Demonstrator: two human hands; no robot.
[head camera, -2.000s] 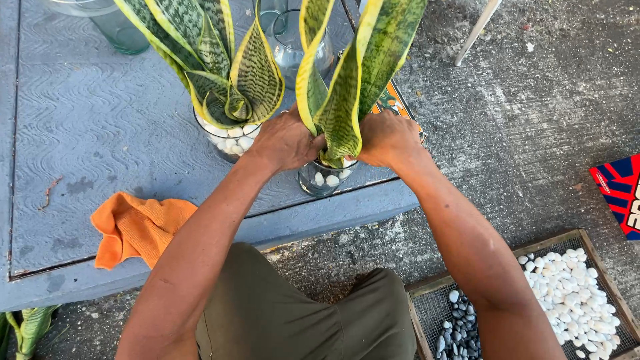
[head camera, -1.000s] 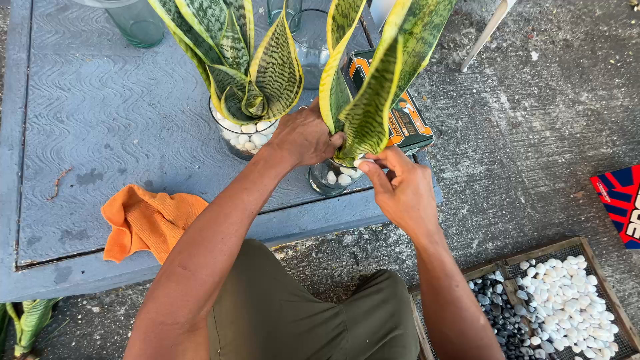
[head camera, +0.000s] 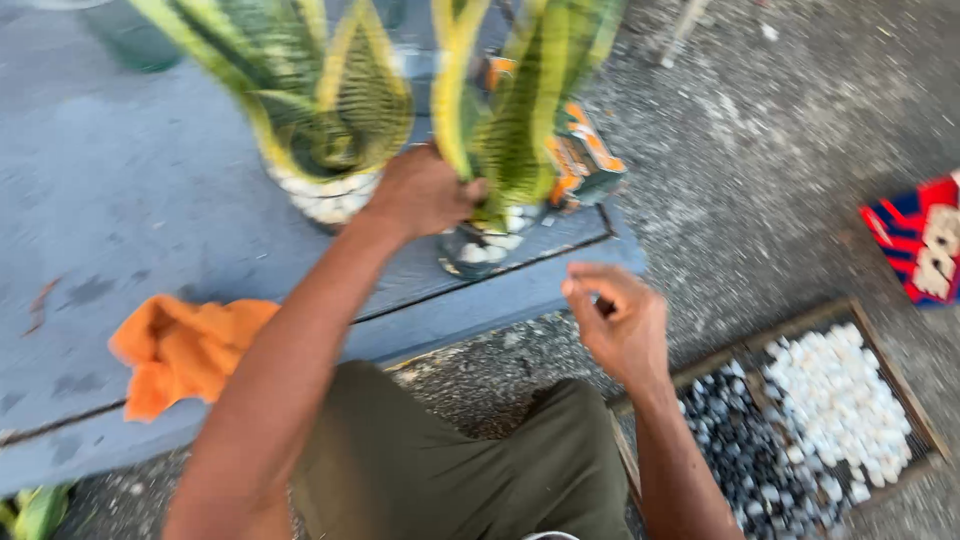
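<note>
My left hand (head camera: 426, 193) holds the base of a yellow-edged snake plant (head camera: 517, 142), which stands in a glass jar (head camera: 476, 255) with white pebbles near the table's edge. Off the table's front edge, my right hand (head camera: 621, 319) is away from the plant, thumb and fingertips close together; whether a pebble is between them cannot be told. A second snake plant (head camera: 337, 112) stands to the left in a wider glass container with white pebbles (head camera: 334, 199). Motion blurs the leaves.
An orange cloth (head camera: 184, 349) lies on the blue-grey table (head camera: 150, 225). Behind the jar is a green and orange box (head camera: 589, 161). On the concrete floor sit a wood-framed mesh tray (head camera: 896, 375) of white pebbles (head camera: 840, 397) and dark pebbles (head camera: 731, 442), and a red-blue package (head camera: 919, 240).
My right hand has left the jar's rim and moved toward me, over the floor beside the table. My left hand stays at the plant's base.
</note>
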